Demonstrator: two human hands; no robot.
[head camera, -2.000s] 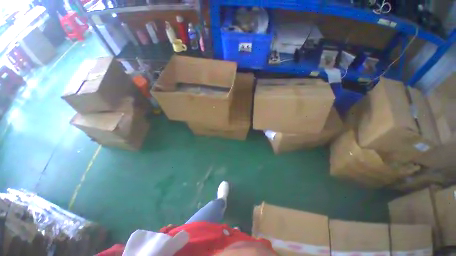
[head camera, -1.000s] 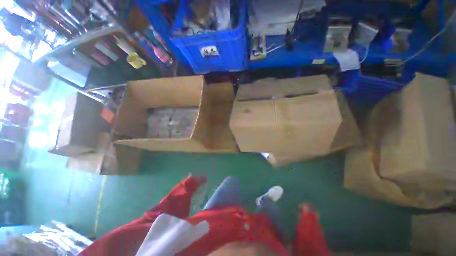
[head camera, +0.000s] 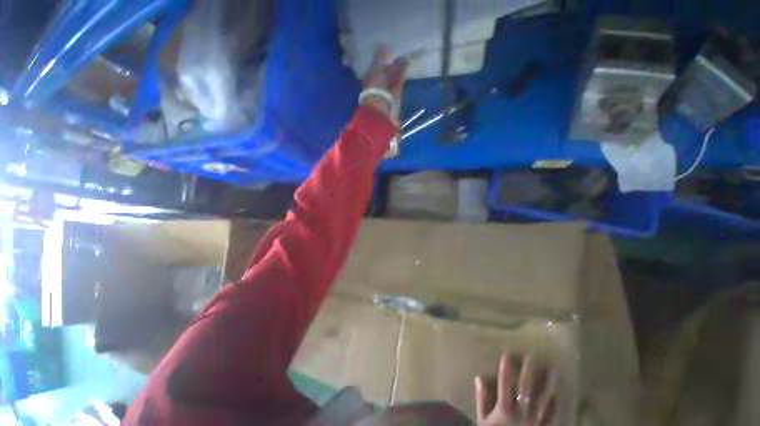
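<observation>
My left hand (head camera: 384, 73), bare with a pale bracelet, reaches over the blue shelf (head camera: 500, 125) at a small pale item at the shelf's front edge. The hand is blurred, and I cannot tell whether it grips anything. Thin metal tools (head camera: 421, 123) lie just right of the wrist. My right hand (head camera: 517, 393) is at the bottom edge, partly cut off, fingers spread over the top of a closed brown carton (head camera: 467, 266). Whether it touches the carton is hard to tell.
A blue crate (head camera: 279, 108) with a clear plastic bag (head camera: 212, 71) stands on the shelf at left. Metal-cased units (head camera: 629, 83) sit at right, with white cord. Blue bins (head camera: 642, 212) are below. An open carton (head camera: 150, 283) is at lower left; another brown carton (head camera: 725, 358) is at lower right.
The view has moved in close to the shelf and the closed carton. My left arm has stretched up and forward onto the shelf. My right hand has come over the carton.
</observation>
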